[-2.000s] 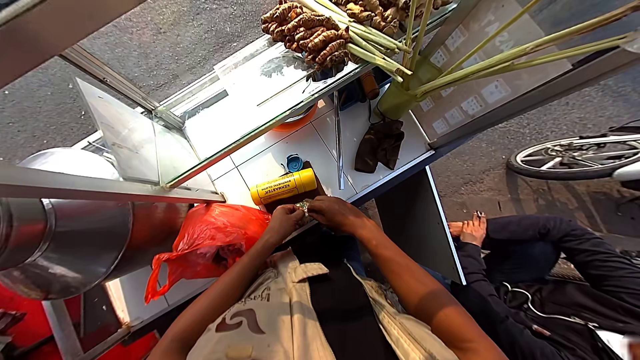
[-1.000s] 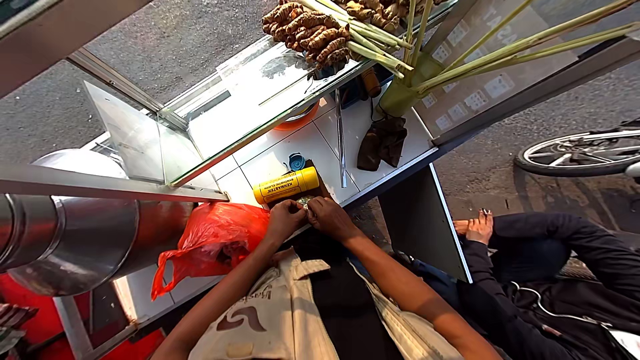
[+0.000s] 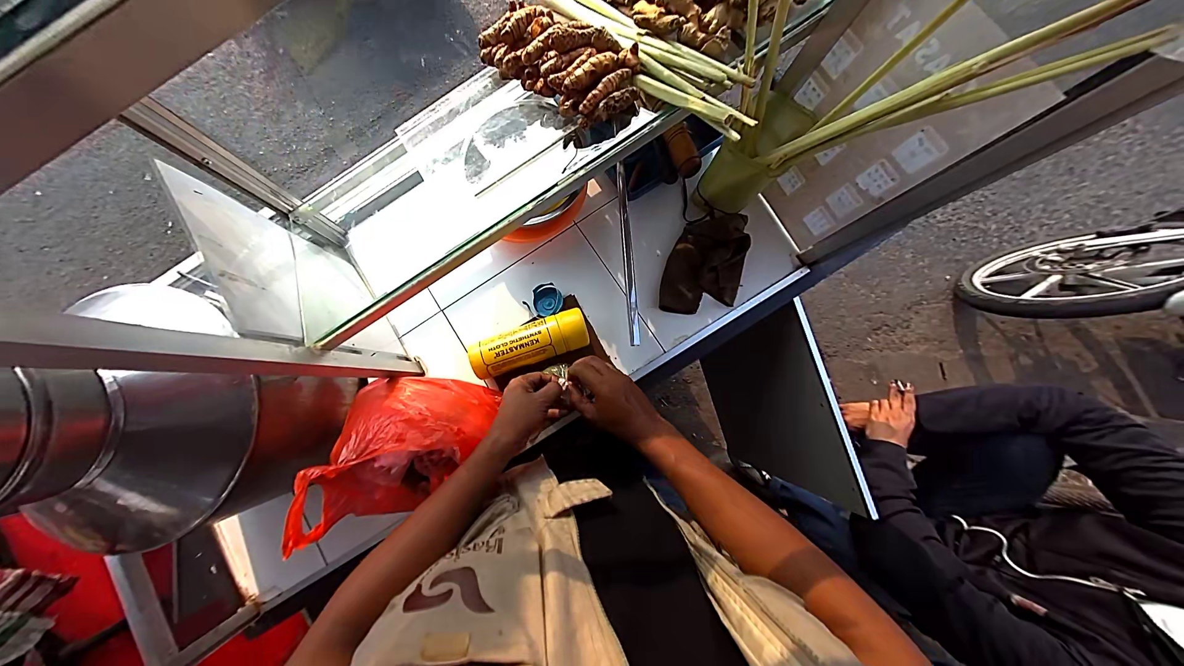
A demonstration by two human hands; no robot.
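My left hand (image 3: pixel 529 407) and my right hand (image 3: pixel 606 396) meet at the near edge of the white tiled counter (image 3: pixel 499 296). Between their fingertips they pinch a small clear plastic packet (image 3: pixel 559 373), its contents too small to tell. Just beyond lies a yellow cylindrical canister (image 3: pixel 529 344) on its side, bearing writing. A blue plastic object (image 3: pixel 546 299) rests behind it. The red plastic bag (image 3: pixel 407 444), with dark contents, sits left of my left hand. Right of the canister is a long metal strip or utensil (image 3: pixel 629 264), and a dark cloth (image 3: pixel 705 264) lies farther right.
A glass shelf (image 3: pixel 518 208) carries rhizomes (image 3: pixel 564 60) and pale green stalks (image 3: pixel 675 69). More stalks stand in a green container (image 3: pixel 740 171). A large metal vessel (image 3: pixel 176 453) is at left. A seated person (image 3: pixel 980 499) and a bicycle wheel (image 3: pixel 1064 277) are at right.
My fingers have shifted slightly around the small packet, which stays between both hands. The canister, bag and cloth remain in place.
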